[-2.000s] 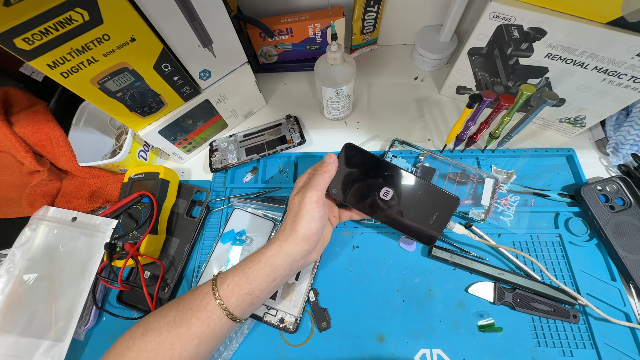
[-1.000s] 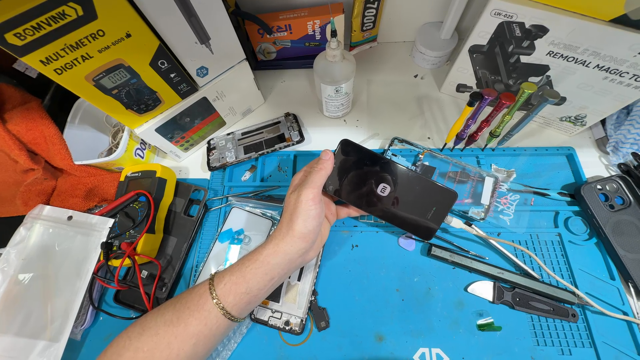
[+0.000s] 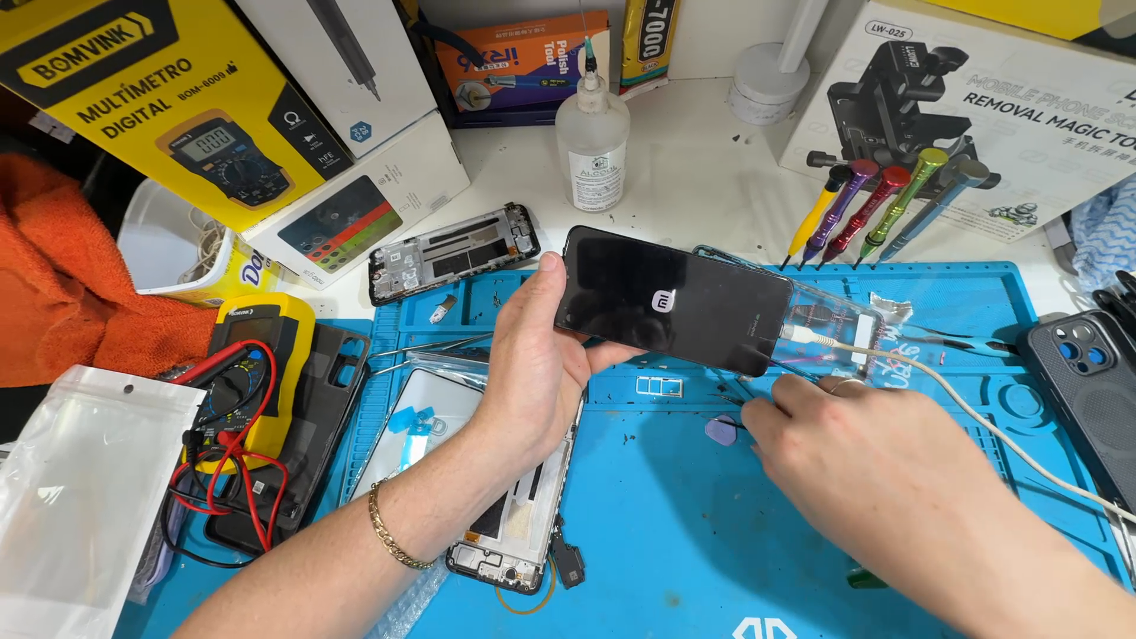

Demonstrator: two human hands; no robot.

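My left hand (image 3: 541, 373) holds a black smartphone (image 3: 674, 297) by its left end, tilted above the blue repair mat (image 3: 639, 497). The phone's screen shows a Mi logo, and a white charging cable (image 3: 941, 377) is plugged into its right end. My right hand (image 3: 825, 426) is low over the mat, below the phone's right end, with fingers bent around thin dark tools; whether it grips one is not clear. A SIM tray (image 3: 659, 386) and a purple pick (image 3: 721, 430) lie near it. An opened phone frame (image 3: 515, 532) lies partly under my left forearm.
A disassembled phone frame (image 3: 454, 253) and a dispenser bottle (image 3: 593, 146) are behind. Precision screwdrivers (image 3: 865, 213) stand at the back right, a cased phone (image 3: 1087, 390) at the right edge. A yellow multimeter (image 3: 257, 382) with red and black leads lies left, beside a white pouch (image 3: 89, 497).
My right hand has come into view from the lower right and reached the tools below the phone. The left hand still holds the phone with the logo lit.
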